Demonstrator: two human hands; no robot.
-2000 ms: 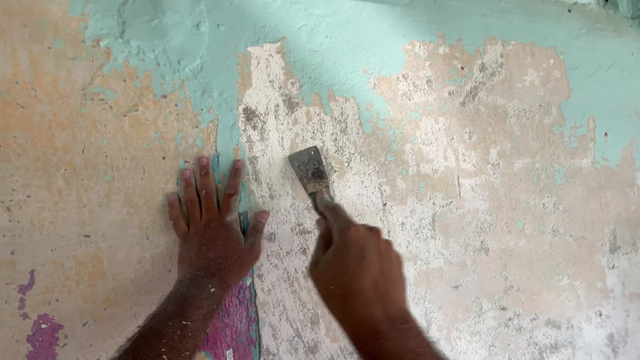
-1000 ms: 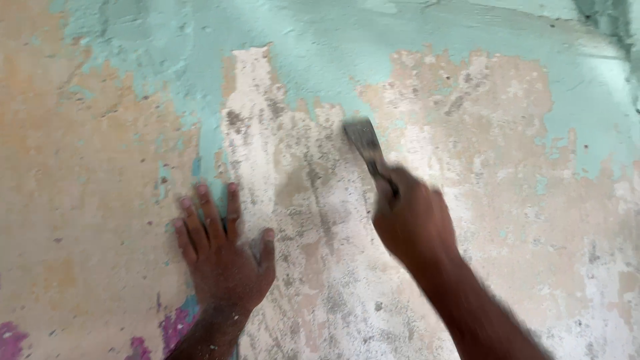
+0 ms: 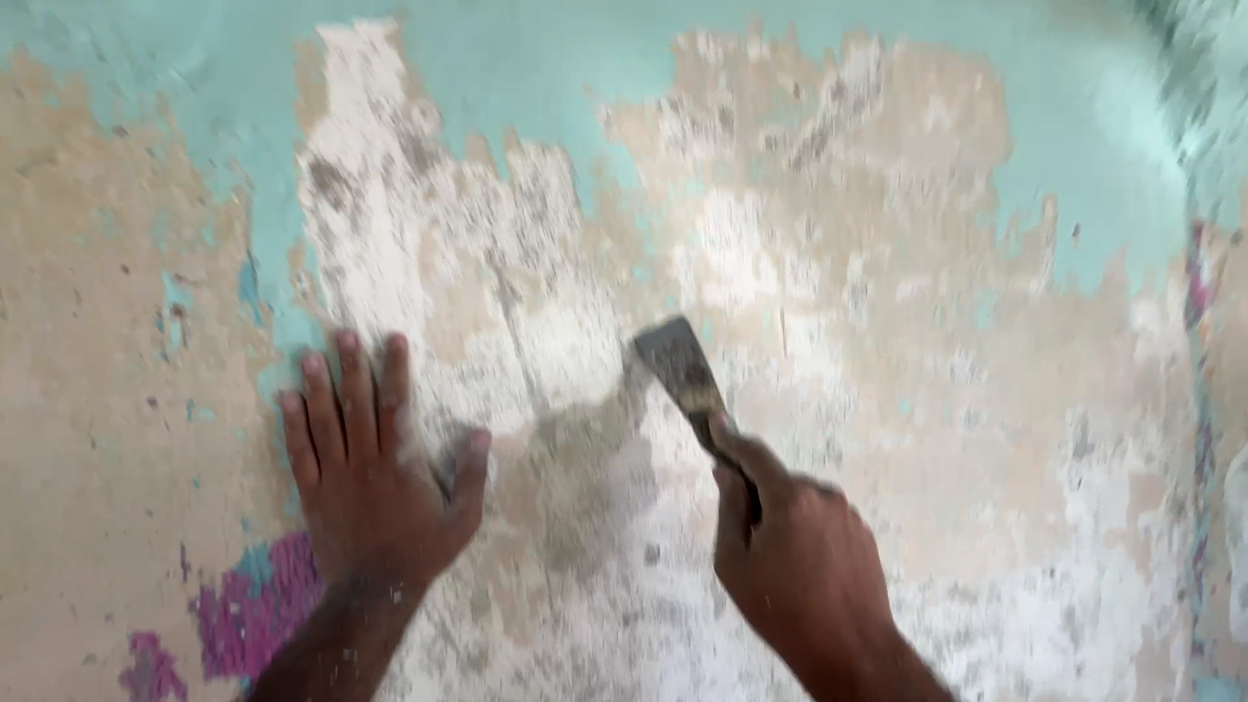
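My left hand (image 3: 375, 478) lies flat on a wall (image 3: 585, 468) with its fingers spread upward and holds nothing. To the right of it, my right hand (image 3: 804, 556) grips the handle of a paint scraper (image 3: 687, 370), its index finger stretched along the tool. The dark, flat blade points up and to the left, at or close to the bared plaster; whether it touches cannot be told. Turquoise paint (image 3: 526, 68) with ragged edges covers the upper wall. Below it, beige and whitish layers show, with grey specks.
Magenta paint patches (image 3: 258, 604) remain beside my left forearm. A vertical seam or corner (image 3: 1197, 409) with mixed paint traces runs down the right side. More turquoise paint (image 3: 1092, 214) spreads at the upper right.
The scraper in my right hand has moved down, away from the turquoise edge it was near one second ago. My left hand remains flat on the wall. The view has shifted somewhat.
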